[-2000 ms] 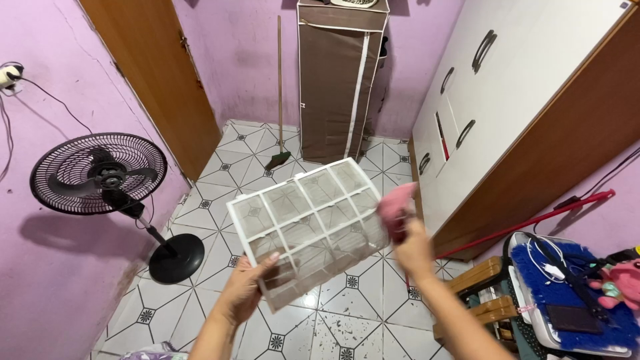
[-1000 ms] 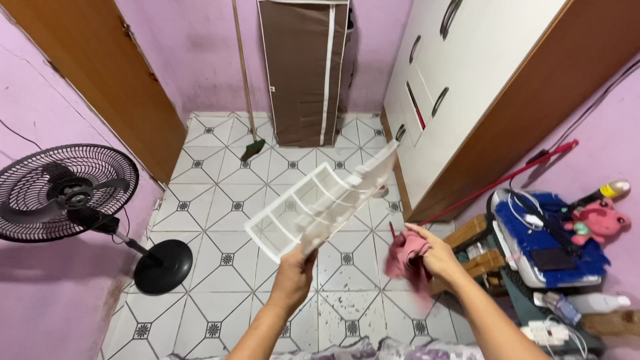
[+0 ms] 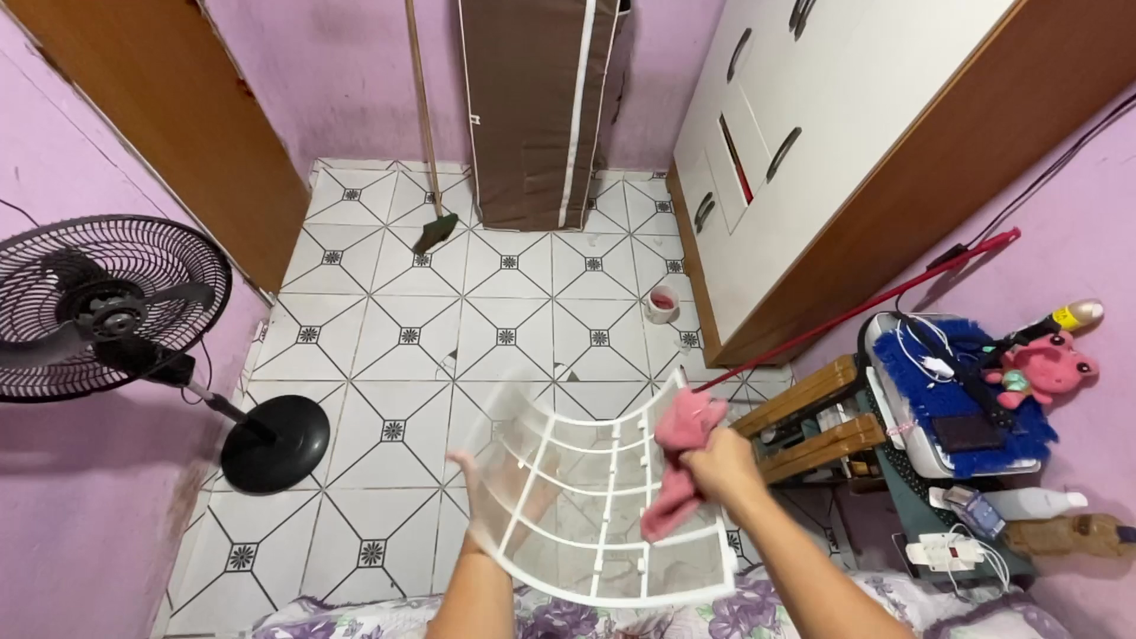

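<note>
A white plastic mesh filter panel (image 3: 581,479), curved into a bow, is held up above the tiled floor. My left hand (image 3: 510,488) grips its left edge; part of the hand shows through the mesh and that side is blurred. In my right hand (image 3: 719,461) is a crumpled pink cloth (image 3: 679,435), which lies against the panel's right side. The panel's lower edge is close to the floral bedding.
A black pedestal fan (image 3: 275,439) stands left, a small white cup (image 3: 661,303) on the floor. Right are wooden pieces (image 3: 799,395) and a cluttered small table (image 3: 919,524). A broom (image 3: 435,232) leans by a brown fabric wardrobe (image 3: 532,115). Floral bedding (image 3: 550,617) lies nearest me.
The panel has turned from a steep tilt to a bowed position facing me. The pink cloth, held away from it one second ago, is now against its right side.
</note>
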